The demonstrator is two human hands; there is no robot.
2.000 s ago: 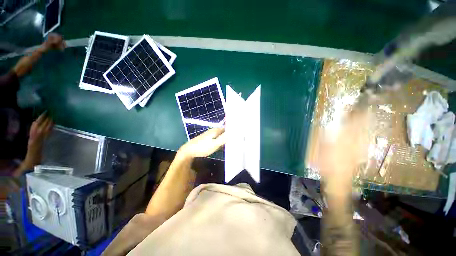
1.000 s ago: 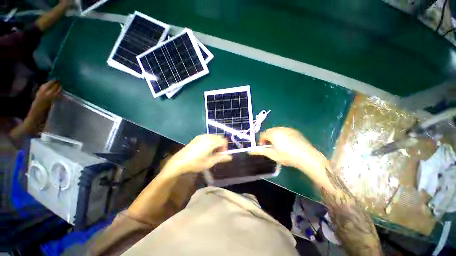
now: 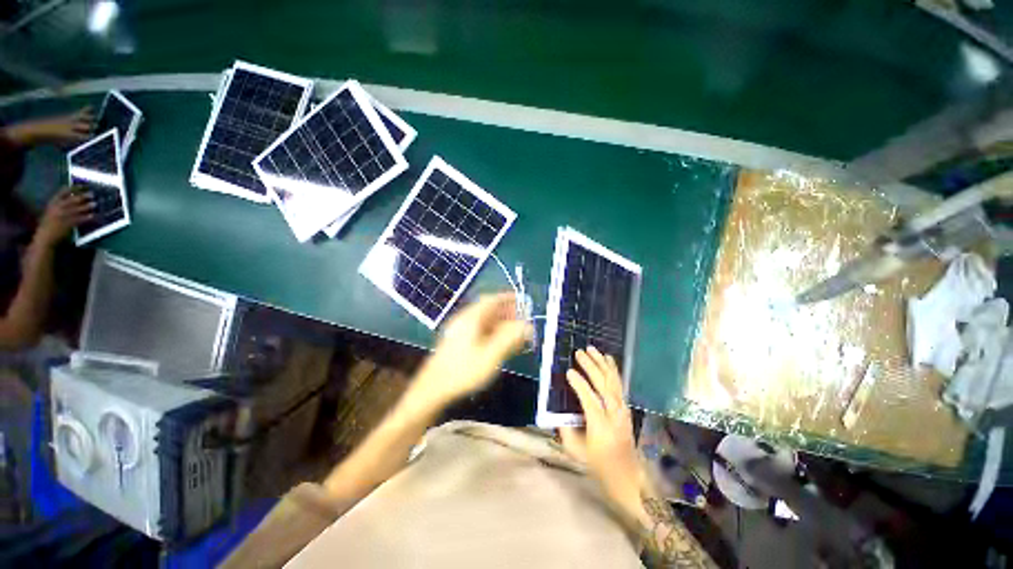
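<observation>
A solar panel stands face up at the near bench edge, slightly tilted. My right hand is on its lower part, fingers on the cells and thumb out of sight. My left hand is blurred just left of that panel, with its fingertips at a thin white cable; whether it grips the cable I cannot tell. A second solar panel lies face up on the bench, beyond my left hand.
More panels lie overlapping at the upper left. Another person's hands hold panels at far left. A glue-covered board, a blurred grey gun and crumpled white rags are at right. A grey instrument box is at lower left.
The near panel has turned from dark, blurred and low between both hands to face up at the right. My left hand is now at the cable. The other panel lies rotated.
</observation>
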